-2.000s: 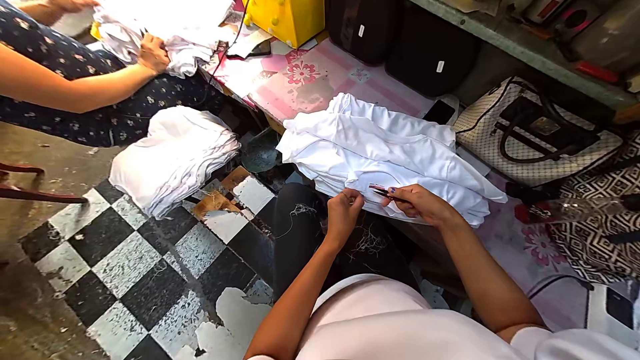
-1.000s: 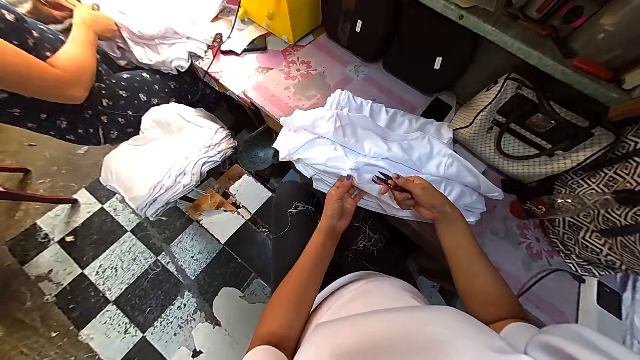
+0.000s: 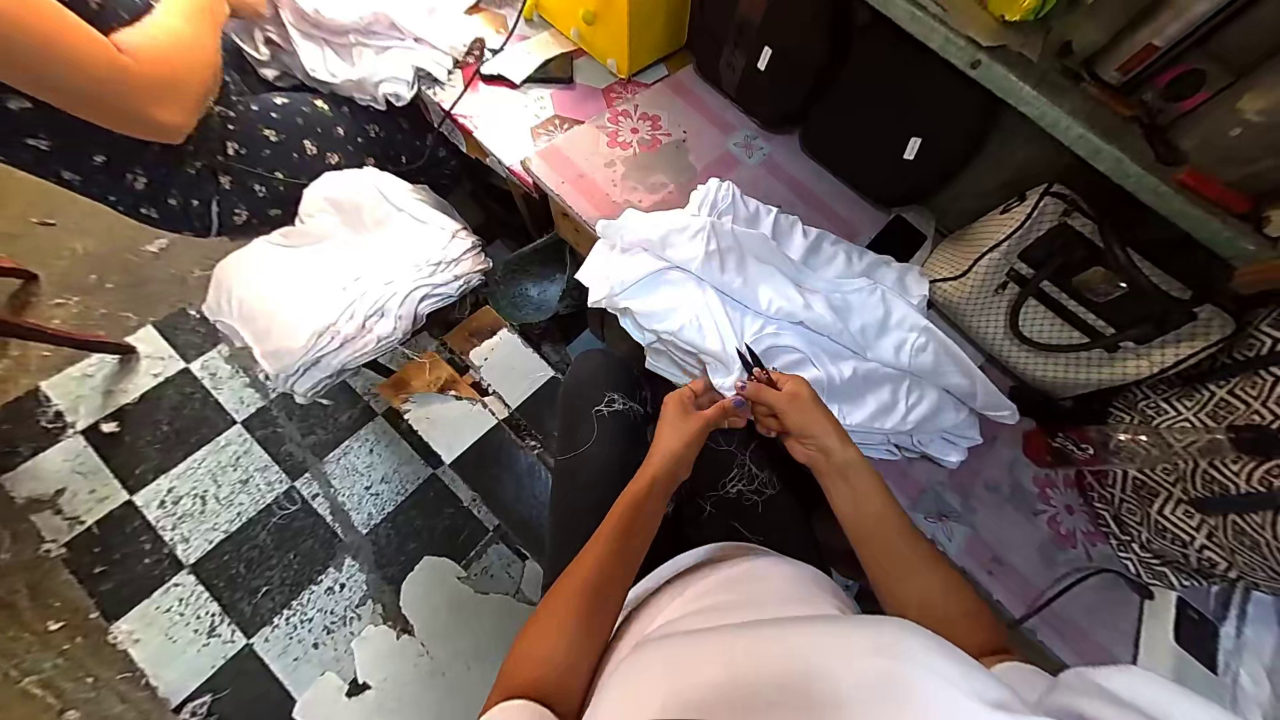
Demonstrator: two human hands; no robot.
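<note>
White garments (image 3: 800, 300) lie in a layered pile on the table, their near edge above my lap. My left hand (image 3: 695, 420) pinches the near edge of the white cloth between thumb and fingers. Close beside it on the right, my right hand (image 3: 790, 412) holds small dark thread snips (image 3: 752, 362), whose two pointed blades stand slightly apart and point up over the cloth. The fingertips of both hands nearly meet. Loose thread ends (image 3: 745, 480) cling to the dark trousers on my lap.
A second stack of white cloth (image 3: 345, 275) sits at the left, near a co-worker's arm (image 3: 150, 70). A checked handbag (image 3: 1075, 290), a phone (image 3: 897, 238) and a plastic bottle (image 3: 1140, 446) lie to the right. A yellow box (image 3: 630, 30) stands at the back.
My two hands have come together at the cloth's edge. The snips in my right hand now point up more steeply. The co-worker's arm has shifted away toward the upper left.
</note>
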